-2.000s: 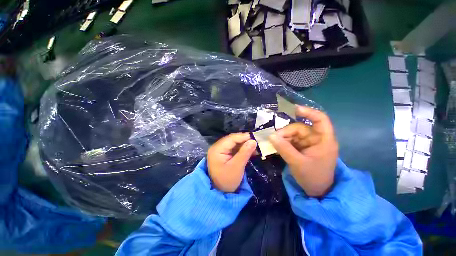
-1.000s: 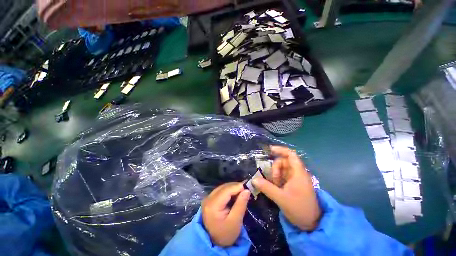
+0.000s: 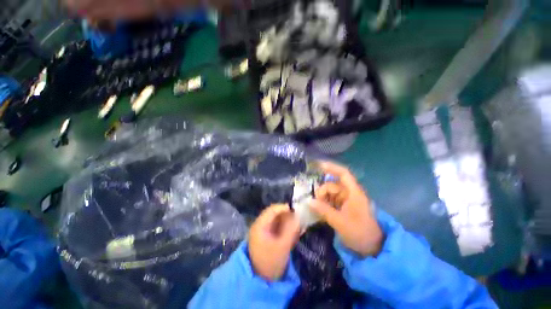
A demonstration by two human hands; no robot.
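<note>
The frame is blurred. My left hand (image 3: 273, 241) and my right hand (image 3: 349, 211) meet over the near right part of a large clear plastic bag (image 3: 205, 208). A small silver-white module (image 3: 305, 216) is pinched between the fingertips of both hands. Another pale piece (image 3: 302, 188) shows just above it, by my right fingers; whether it is held or lies on the bag is unclear. Dark contents show through the bag. My right fingers partly hide the pieces.
A black tray (image 3: 356, 126) heaped with modules stands beyond the bag. Laid-out modules (image 3: 465, 187) form two columns at right, with a grey bar (image 3: 474, 54) above. Black line trays (image 3: 136, 69) and part-built devices (image 3: 189, 85) are at upper left. A blue sleeve (image 3: 27, 253) is at left.
Since two seconds ago the view has tilted up, showing more of the bench's far side. My hands stay close together; the module between them has changed its angle.
</note>
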